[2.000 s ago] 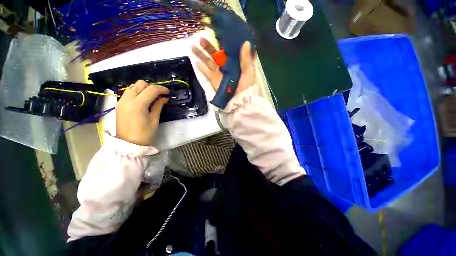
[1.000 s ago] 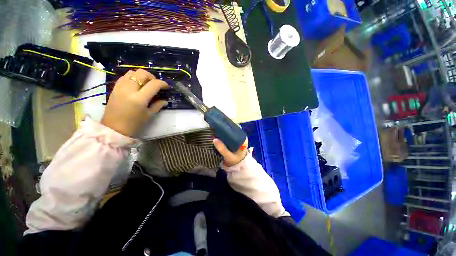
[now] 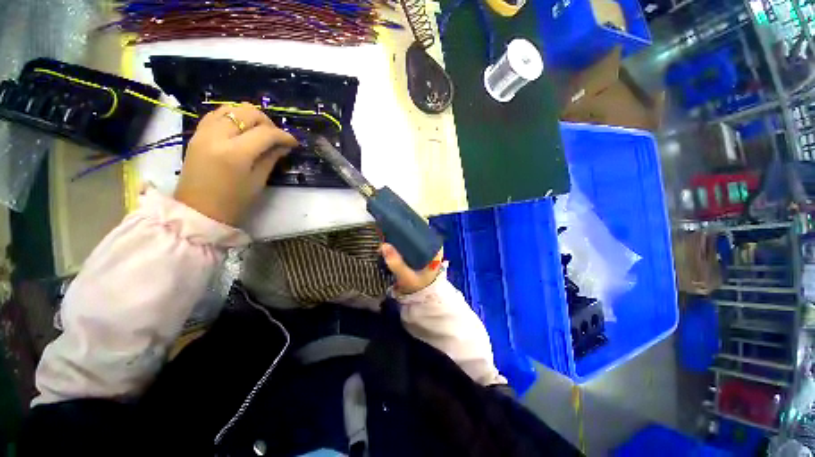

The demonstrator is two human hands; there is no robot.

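Observation:
A black panel lies open side up on the white mat, with a yellow wire along its inside. My left hand is over the panel's left part, fingertips pinched together inside it. Dark blue wires stick out to the left from under this hand; what its fingertips hold is hidden. My right hand grips the soldering gun at the panel's lower right. The gun's metal nose reaches into the panel, close to my left fingertips. Whether its tip touches a contact is too small to tell.
A second black panel with a yellow wire lies at left beside bubble wrap. Blue and brown wires lie beyond the mat. A coil stand and solder spool are to the right. A large blue bin is at far right.
Since two seconds ago, the soldering gun has come down from beyond the panel's upper right and its nose has turned into the panel. In the last second the hands have barely moved.

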